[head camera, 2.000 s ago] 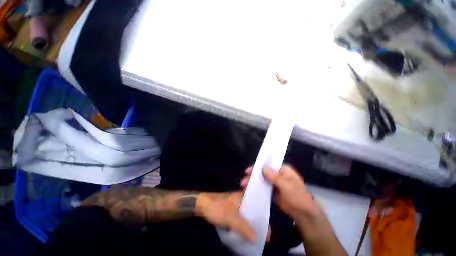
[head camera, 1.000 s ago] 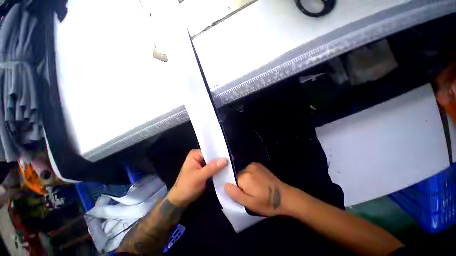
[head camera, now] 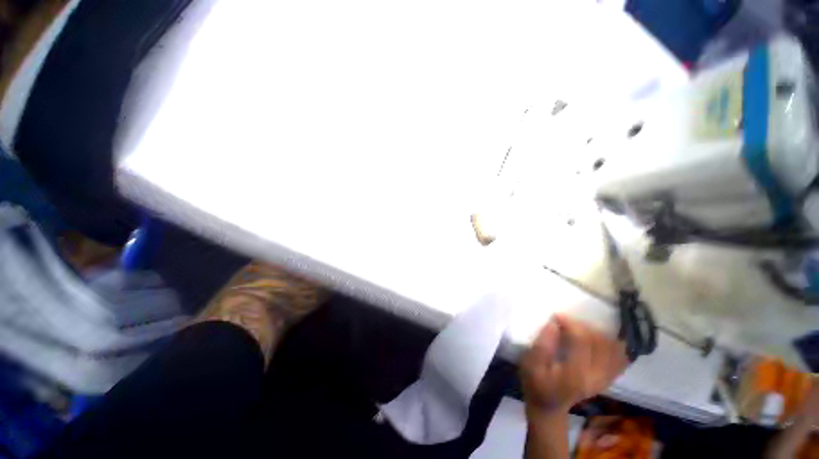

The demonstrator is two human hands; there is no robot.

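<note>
A white band [head camera: 458, 363] runs from the bright table top over its front edge and hangs in a curve above my black-clothed lap. My right hand [head camera: 572, 359] is at the table edge, just right of the band, with its fingers curled; blur and glare hide whether it grips the band. My left tattooed forearm reaches to the table's front edge, and the left hand itself is hidden there. The sewing machine [head camera: 709, 134] stands at the upper right, its needle area washed out. Black-handled shears [head camera: 634, 318] lie right of my right hand, blades pointing up.
The white table [head camera: 269, 254] has a pale worn front edge. Black fabric [head camera: 76, 116] drapes over its left end. Blurred white bands [head camera: 81, 314] lie at the lower left with blue crate parts. Orange fabric [head camera: 777, 381] and a blurred skin-coloured shape are at the lower right.
My left hand has left the band and gone out of sight at the table edge. My right hand has moved up to the table edge. The view has swung, bringing the machine into sight.
</note>
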